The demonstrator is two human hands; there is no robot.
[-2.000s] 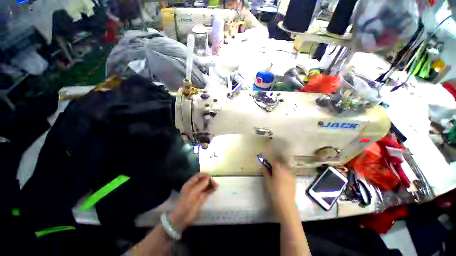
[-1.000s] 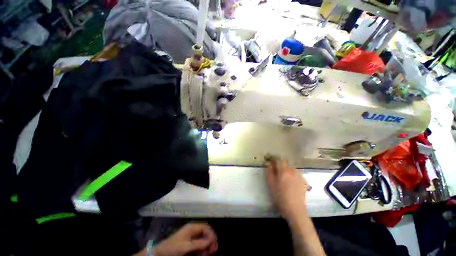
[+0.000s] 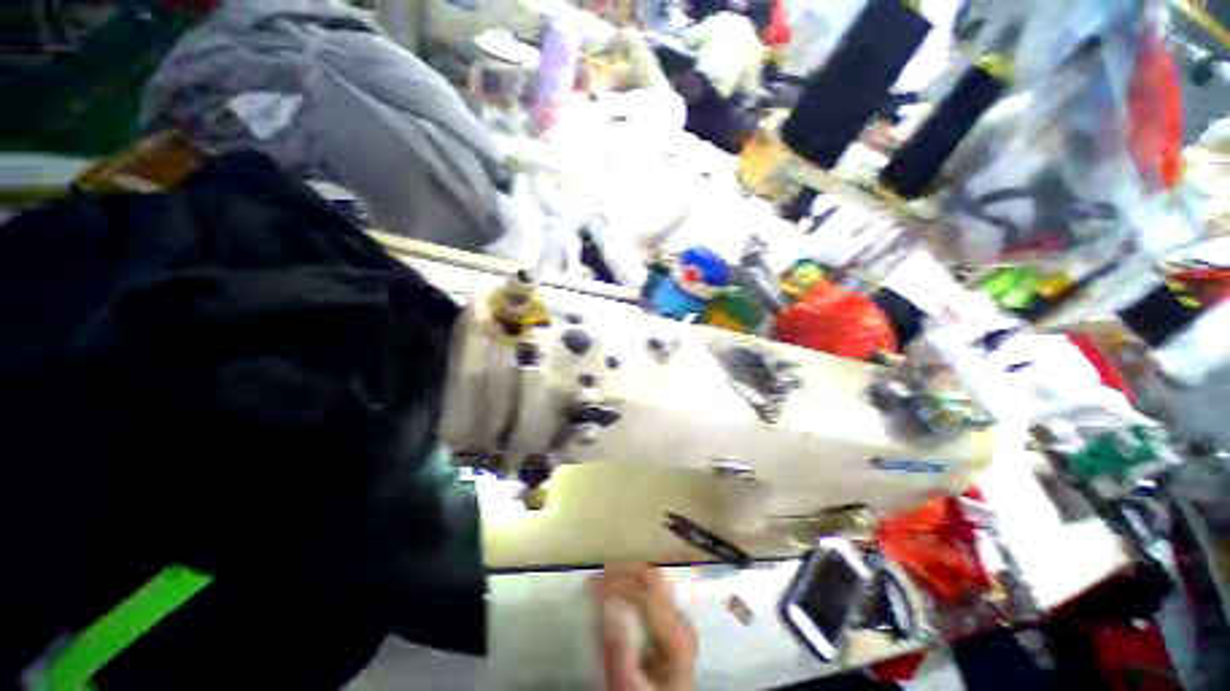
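Note:
The black garment (image 3: 229, 392) lies heaped over the table left of the machine, with a green strip (image 3: 128, 624) at the lower left. Its edge reaches the left end of the cream sewing machine head (image 3: 648, 419). Black thread snips (image 3: 707, 539) lie on the machine bed, apart from my hand. My right hand (image 3: 645, 624) is blurred at the table's front, below the bed; its fingers look bent and whether it holds anything cannot be told. My left hand is not in view.
A white-edged phone (image 3: 827, 598) lies right of my hand, beside dark looped scissors (image 3: 890, 603) and a red plastic bag (image 3: 935, 543). A grey cloth bundle (image 3: 331, 122) sits behind the machine. Black thread cones (image 3: 854, 84) stand at the back right.
The view has turned and tilted. My right hand has let go of the snips and moved toward the table's front. My left hand has left the picture.

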